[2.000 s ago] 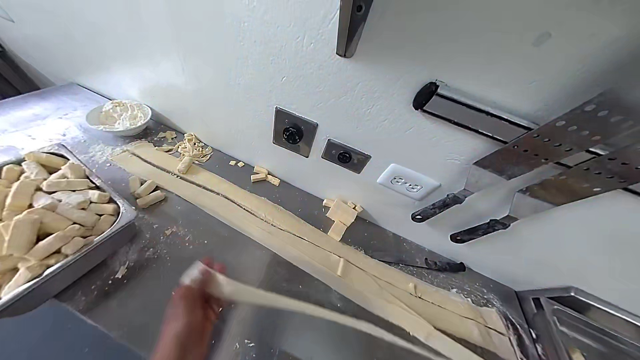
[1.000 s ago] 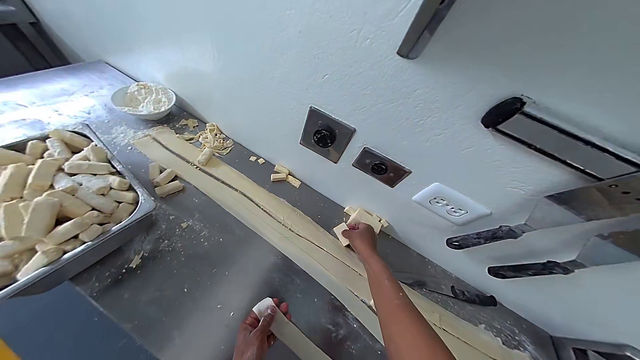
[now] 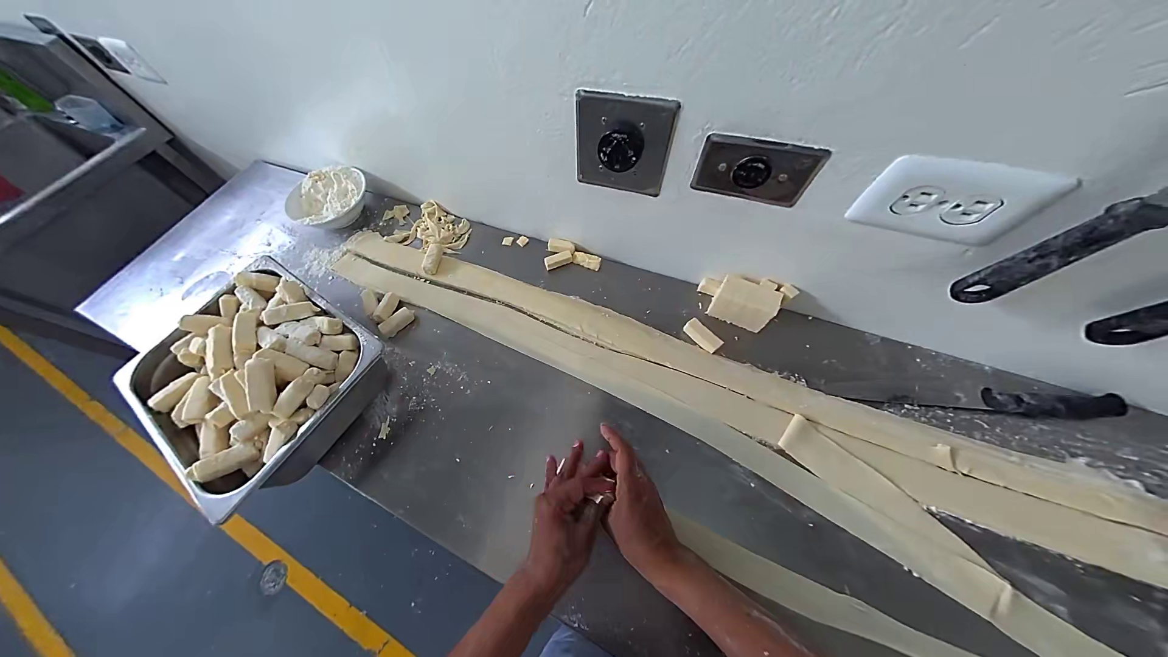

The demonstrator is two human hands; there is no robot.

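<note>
My left hand (image 3: 564, 520) and my right hand (image 3: 634, 502) meet over the steel table near its front edge, fingers at a small pale piece partly hidden between them. A narrow dough strip (image 3: 785, 584) runs from under my right wrist toward the bottom right. Behind lie long flat dough strips (image 3: 584, 347), slit lengthwise, with a loose folded strip (image 3: 876, 484) across them at the right. A stack of cheese slices (image 3: 745, 303) and a cheese stick (image 3: 703, 335) rest near the wall.
At the left stands a steel pan (image 3: 365, 365) heaped with dough-wrapped sticks. A white bowl of flour (image 3: 351, 214) is by the wall, near dough scraps (image 3: 443, 226). A black-handled knife (image 3: 1054, 402) lies at the back right. Outlets (image 3: 963, 199) and hanging black handles are on the wall.
My right hand has left the cheese stack and come to my left hand. A single cheese stick now lies apart in front of the stack. The view has shifted.
</note>
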